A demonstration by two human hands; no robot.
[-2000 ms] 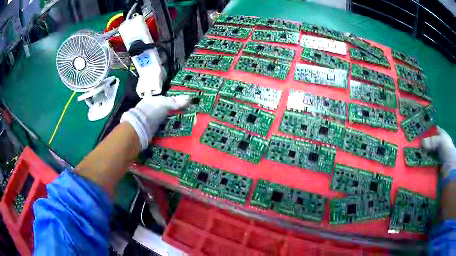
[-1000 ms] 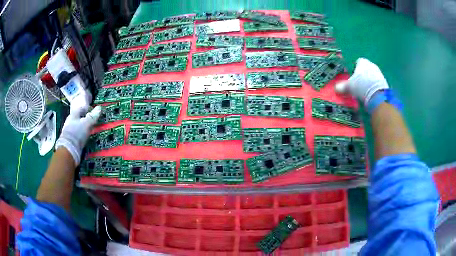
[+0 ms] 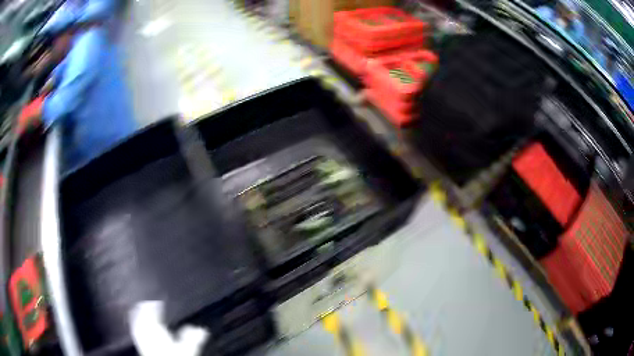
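Note:
The view is strongly blurred. A white-gloved hand, by its place and shape my left hand [image 3: 165,335], is cut off by the bottom edge at the lower left. Its fingers look spread, with nothing seen in them. It overlaps the front part of a deep black bin [image 3: 167,243]; whether it touches the bin cannot be told. A second black bin [image 3: 278,118] lies beside it to the right. Inside that one is a blurred frame-like item with green and yellowish parts [image 3: 313,201]. My right hand is not in view.
A person in blue [image 3: 94,83] is at the upper left. Stacked red trays [image 3: 389,62] stand at the top, with a large dark object [image 3: 480,104] beside them. Red containers [image 3: 587,250] are at the right. Yellow-black tape [image 3: 486,254] crosses the pale floor.
The view has swung away from the red sheet of green boards and the fan to black bins on the floor. My right hand has left the picture; the left is at the bottom edge.

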